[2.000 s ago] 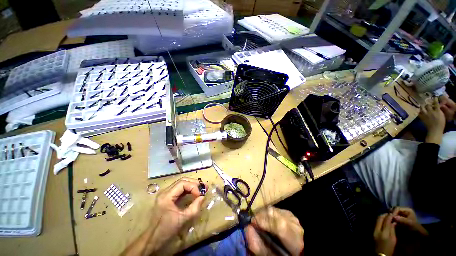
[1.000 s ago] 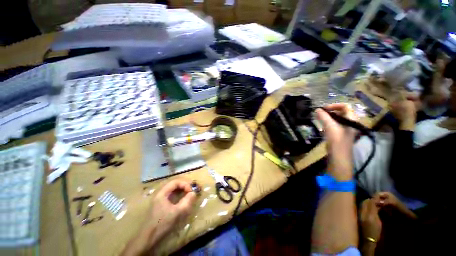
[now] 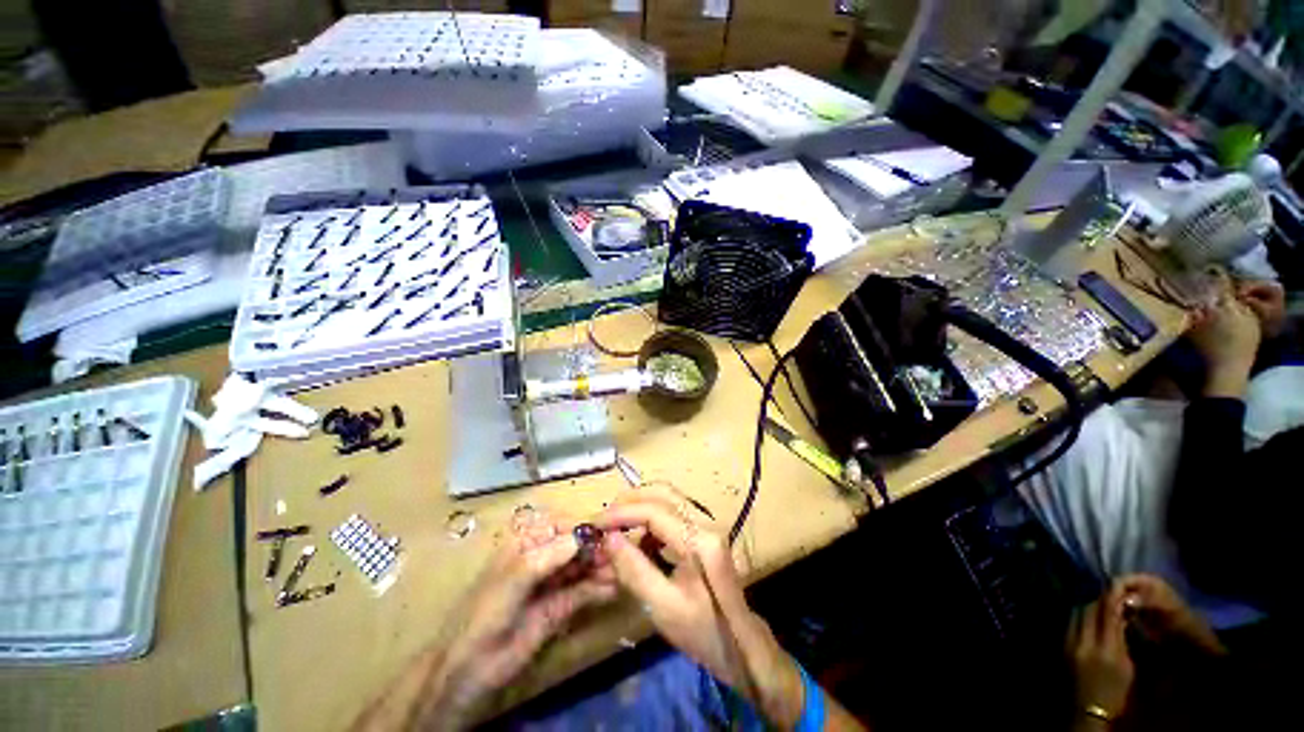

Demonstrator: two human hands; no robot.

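My left hand (image 3: pixel 504 608) and my right hand (image 3: pixel 687 579) meet over the brown board near its front edge. Between their fingertips they hold a small dark electronic assembly (image 3: pixel 588 538); its details are too small to tell. My right hand covers most of the scissors, and only a bit of blade shows. The soldering iron's thick black cable (image 3: pixel 1051 375) arches out of the black soldering station (image 3: pixel 875 375). Metal rings (image 3: pixel 459 525) lie left of my hands, beside the small sheet with a grid of dark squares (image 3: pixel 366 551).
A metal fixture plate (image 3: pixel 486 455) and a round tub (image 3: pixel 678 375) stand behind my hands, with a black fan (image 3: pixel 737 272) further back. White trays (image 3: pixel 372 279), a white glove (image 3: pixel 246 422) and black pieces (image 3: pixel 365 428) are at left. Another person's hands (image 3: pixel 1130 629) are at right.
My right hand has come back from the soldering station, without the iron, and joined my left hand at the small assembly. The iron's cable now arches at the station.
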